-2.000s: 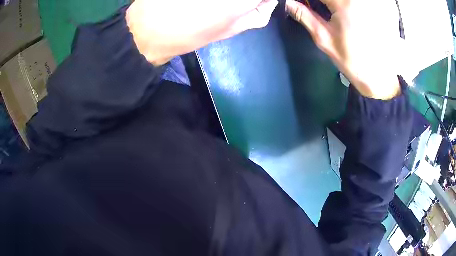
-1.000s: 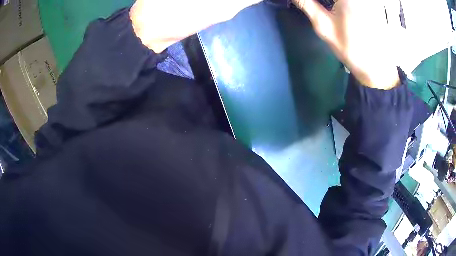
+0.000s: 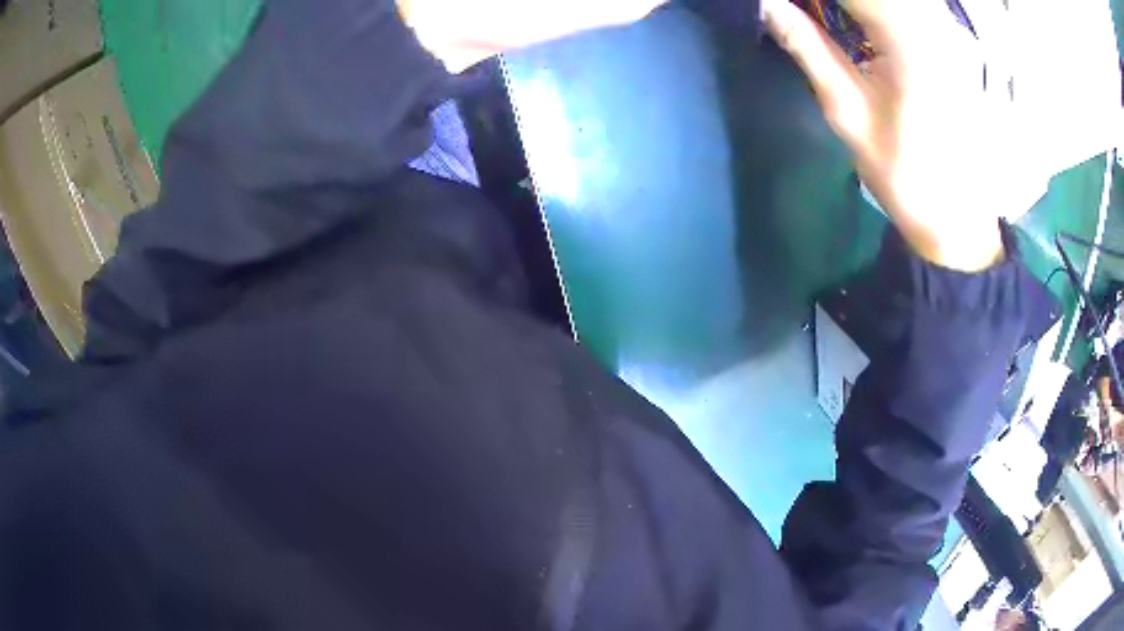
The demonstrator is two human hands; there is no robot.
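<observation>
My left hand (image 3: 542,22) is cut off by the top edge. Its wrist and a strip of the bright hand show, and its fingertips are hidden. My right hand (image 3: 894,136) is at the top right, overexposed, with thumb and fingers spread around a dark thing with thin orange and red wires (image 3: 843,22). That thing is cut off by the top edge, and I cannot tell how firmly the hand holds it. Both hands are over the shiny green-topped bench (image 3: 641,185).
A pale, overexposed surface (image 3: 1066,93) lies right of my right hand. A grey-white box (image 3: 838,364) is beside my right forearm. A black cable (image 3: 1085,284), small parts and pale boxes crowd the far right. Brown cartons (image 3: 86,179) stand at the left by the green floor (image 3: 166,62).
My left forearm has moved up and right, so less of the hand shows. My right hand has shifted slightly right and down, and more of the coloured wires show beside it.
</observation>
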